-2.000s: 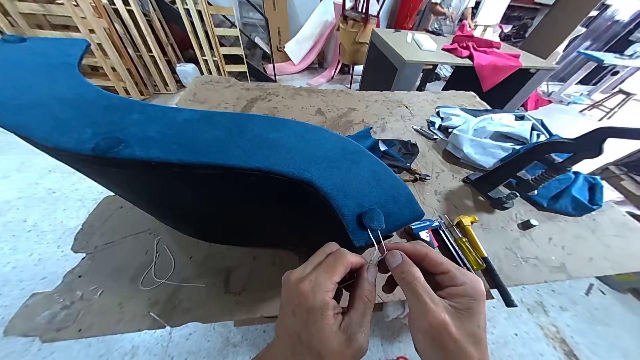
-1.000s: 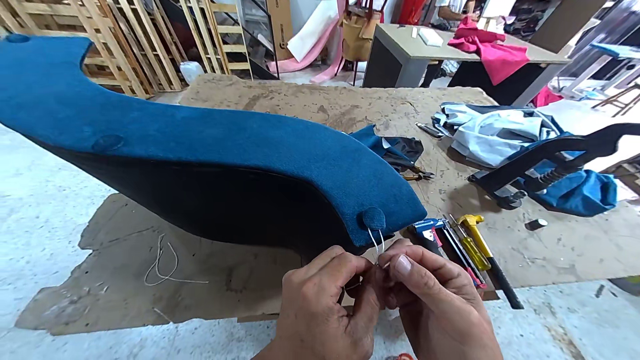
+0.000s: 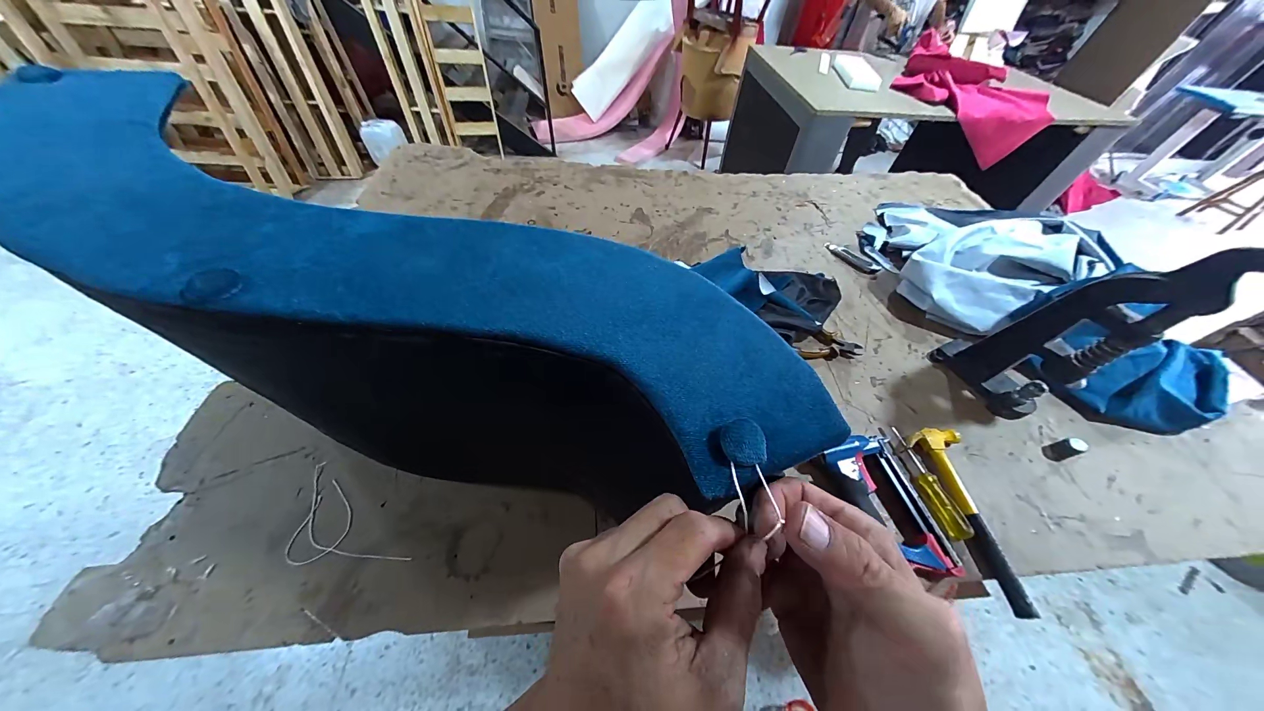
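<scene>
A curved blue upholstered panel (image 3: 474, 267) with a black underside stretches from the left edge to the middle. Near its right end sits a round fabric-covered button (image 3: 743, 442), and two strands of white cord (image 3: 739, 489) run down from it. My left hand (image 3: 652, 592) pinches cord between thumb and fingers just below the button. My right hand (image 3: 859, 583) holds the other strand beside it, its fingertips touching or nearly touching the left ones. Part of the cord is hidden by the fingers. Another button (image 3: 211, 286) lies further left on the panel.
Loose cord (image 3: 321, 533) lies on the cardboard-covered table (image 3: 474, 583). Right of my hands are a yellow hammer (image 3: 948, 474), a screwdriver (image 3: 938, 504) and other tools. Beyond lie pliers (image 3: 829, 349), pale and blue fabric (image 3: 997, 267) and a black metal tool (image 3: 1096, 326).
My fingers have shifted slightly around the cord below the button. Both hands stay close together there.
</scene>
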